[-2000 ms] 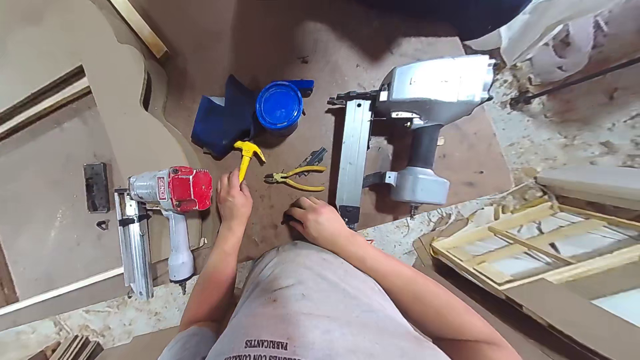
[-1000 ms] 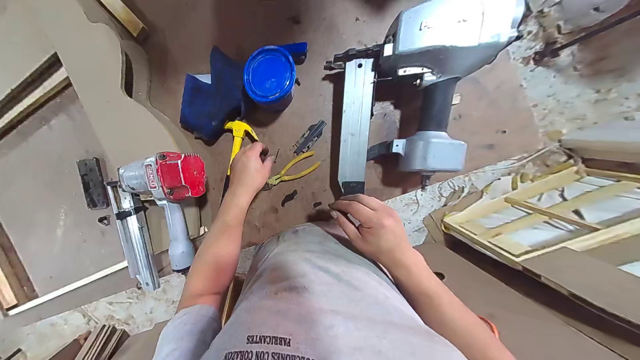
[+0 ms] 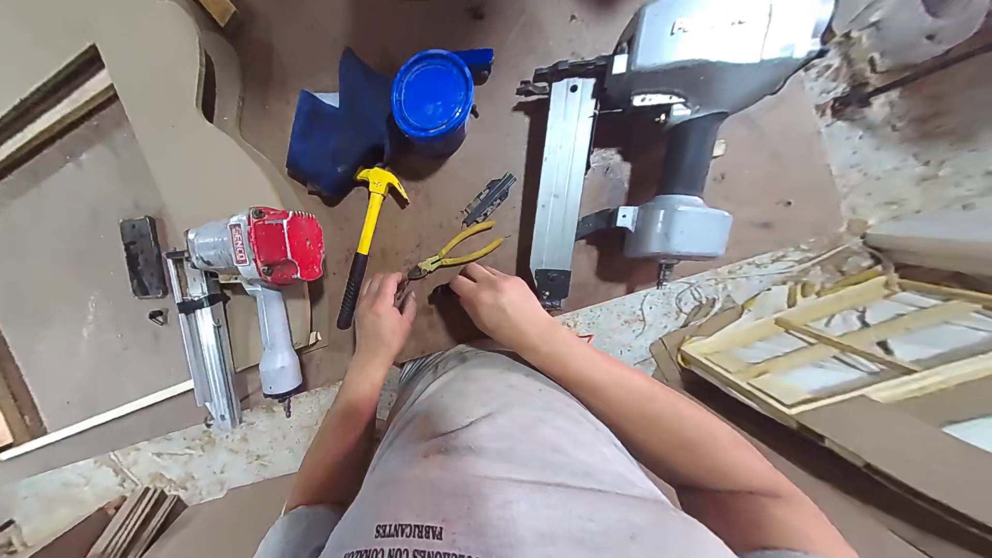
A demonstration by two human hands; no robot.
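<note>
My left hand (image 3: 382,316) rests near the table's front edge, just right of the black grip of a yellow claw hammer (image 3: 372,221); a small dark thing shows at its fingertips. Across from it, my right hand (image 3: 500,304) has bent fingers beside a small dark piece (image 3: 441,293); whether it grips that piece is unclear. Yellow-handled cutting pliers (image 3: 457,249) lie between and beyond the hands. Behind them is a small dark metal part (image 3: 490,199). A red and grey Senco air nailer (image 3: 263,248) lies at left, a larger silver pneumatic nailer (image 3: 682,101) at right.
A blue-lidded can (image 3: 432,97) stands beside dark blue cloth (image 3: 341,128) at the back. A black block (image 3: 143,256) lies on the left board. A cut, curved panel (image 3: 155,93) reaches across the left. Wooden frames (image 3: 837,333) lie at the right.
One second ago the left hand was higher, by the hammer's head and the pliers; it has moved back toward the body. The right hand has moved left, closer to it. The view has shifted somewhat.
</note>
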